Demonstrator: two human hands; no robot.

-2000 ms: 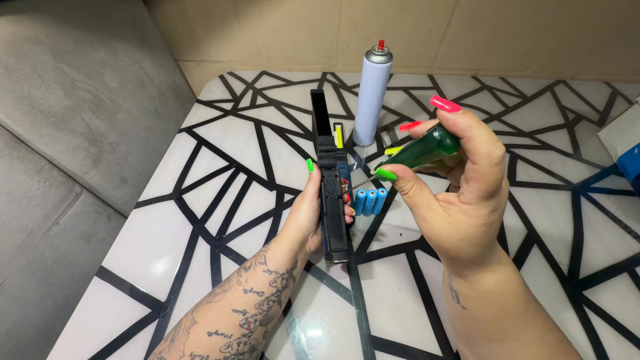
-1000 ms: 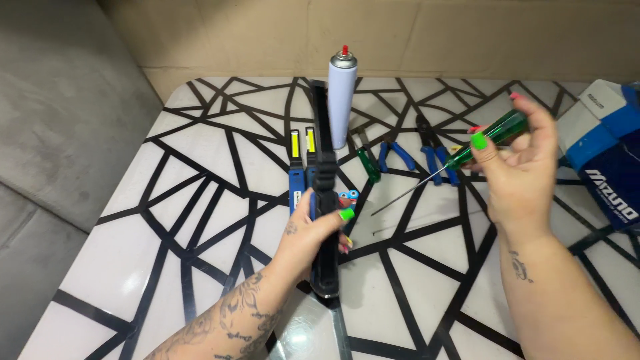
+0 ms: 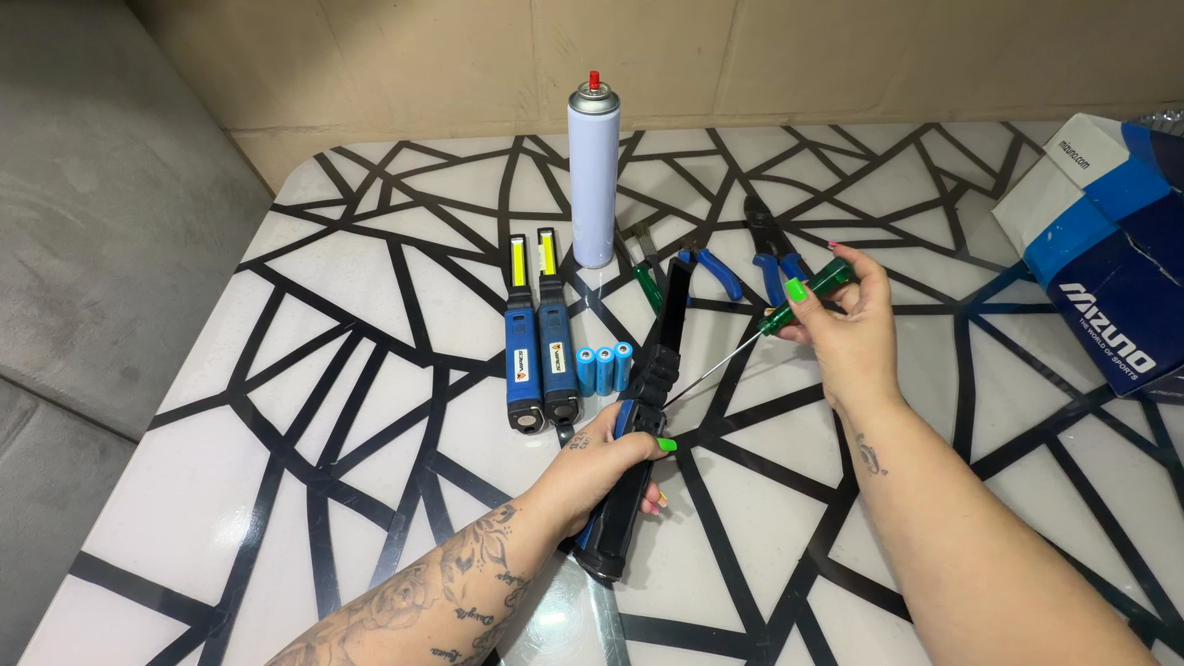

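Observation:
My left hand grips a black and blue folding work light, its head pointing up and away. In my right hand is a screwdriver with a green translucent handle; its shaft slants down left, with the tip beside the light's hinge area. Whether the tip touches the light cannot be told. Left of the held light, two similar blue lights with yellow strips lie side by side. Three blue cylindrical batteries stand or lie in a row between them and the held light.
A white spray can with a red nozzle stands behind. Blue-handled pliers, a blue-handled cutting tool and a green-handled brush lie beyond the held light. A blue and white Mizuno cardboard box is at the right edge of the patterned table.
The held light was more upright in the earlier frames and now tilts to the right at its head. The screwdriver tip, apart from the light one second ago, is now close beside it.

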